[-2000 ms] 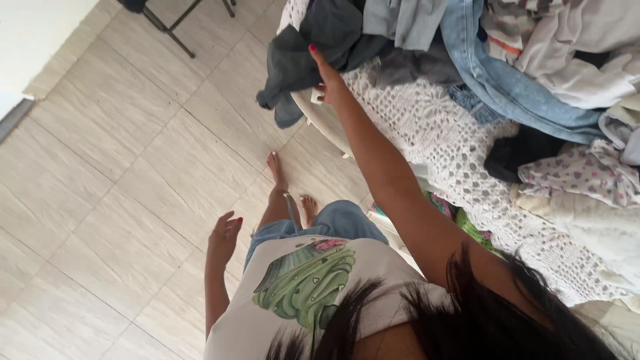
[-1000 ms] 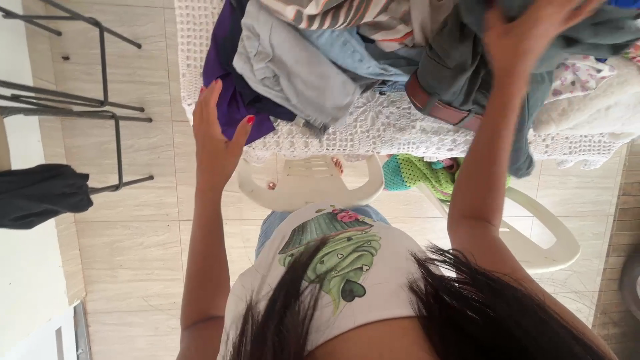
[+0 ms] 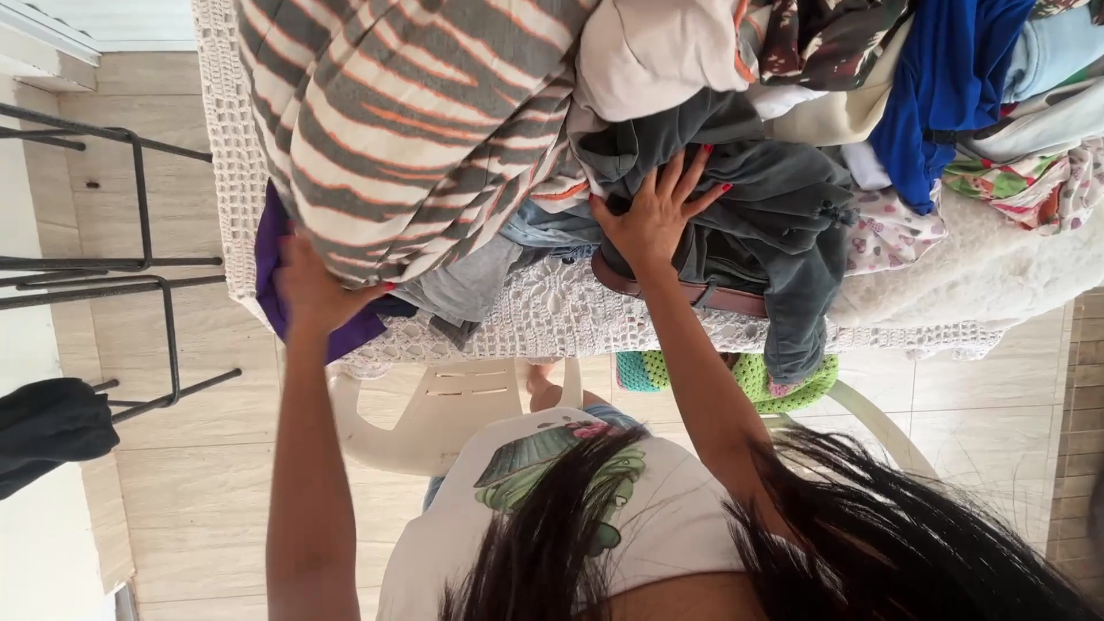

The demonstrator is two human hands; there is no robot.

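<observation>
My left hand [image 3: 315, 285] is at the near left of the table, against the lower edge of a bunched grey, white and orange striped cloth [image 3: 414, 129] and over a purple garment [image 3: 269, 259]. Its fingers are blurred, and whether they grip the cloth is unclear. With fingers spread, my right hand [image 3: 660, 216] lies flat on dark grey trousers [image 3: 776, 198], which have a brown leather belt [image 3: 733, 298] in the waist. Between my hands lie a light grey garment [image 3: 470, 280] and a bit of blue denim [image 3: 552, 228].
A white crochet tablecloth [image 3: 552, 310] covers the table under a clothes pile with a blue garment [image 3: 944, 95] and a cream fleece blanket [image 3: 975, 259]. White plastic chairs [image 3: 440, 414] stand at the near edge, one with green crochet [image 3: 802, 392]. Black metal legs [image 3: 142, 207] are at left.
The striped cloth now spreads over the left side, covering part of the purple garment. The dark trousers, held up at the right a second ago, now lie on the pile under my right hand.
</observation>
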